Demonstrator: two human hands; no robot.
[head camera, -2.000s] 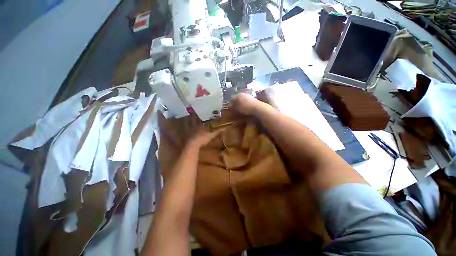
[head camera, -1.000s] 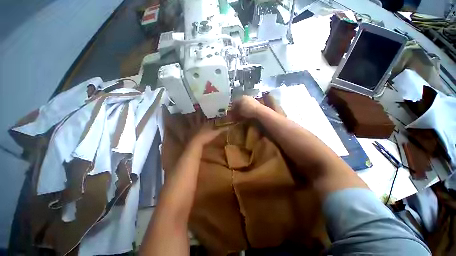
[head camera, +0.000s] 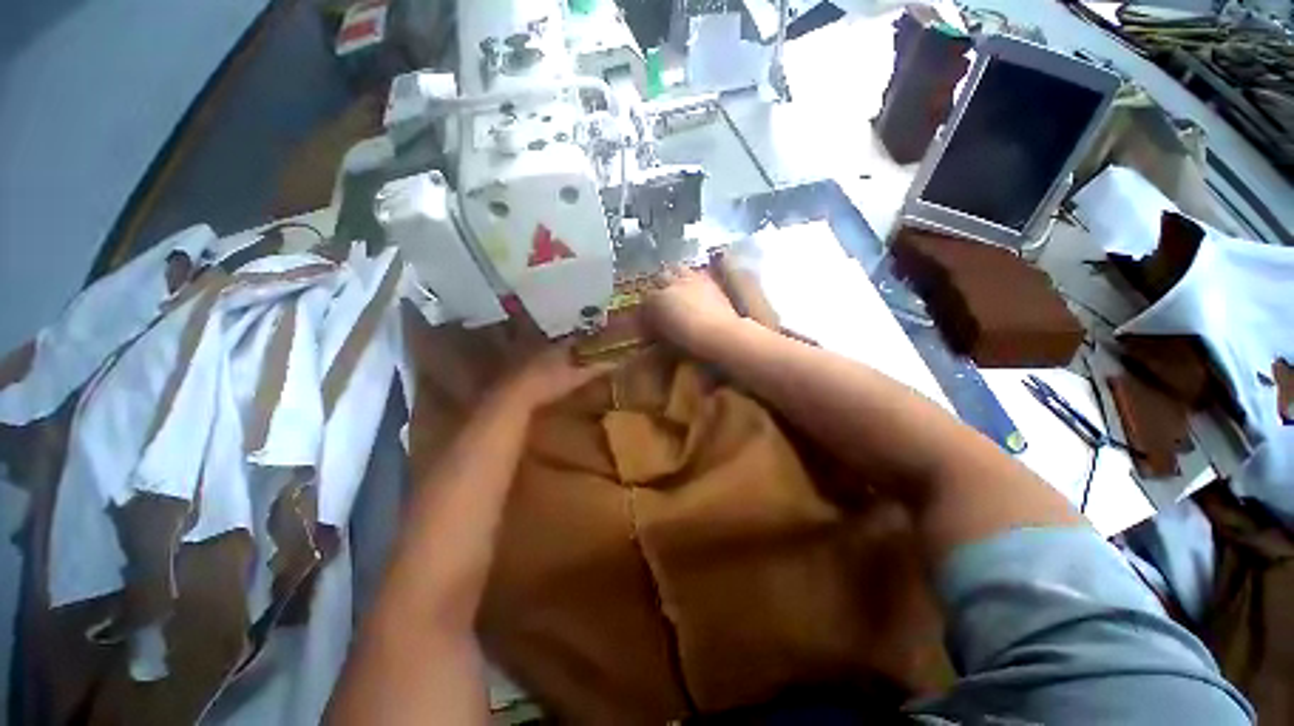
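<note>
The tan-brown garment panel lies under the machine head, its long seam running down toward my lap. The brass-yellow clamp foot rests on its upper part. My left hand lies on the panel left of the clamp foot; it is blurred and its fingers are partly hidden by the machine head. My right hand is on the cloth just right of the clamp foot, fingers bent; whether it pinches the cloth does not show. The white sewing machine head with a red logo stands directly above.
White pocket cloths with brown bands hang at the left. A brown stack sits before the control panel. Dark snips lie on white paper. White and brown cloth is heaped at the far right. A bright bed plate lies right of the head.
The whole view has shifted, so the machine and cloths appear further left. My right hand has moved slightly right relative to the head, showing more of the clamp area. Both hands remain beside the clamp foot.
</note>
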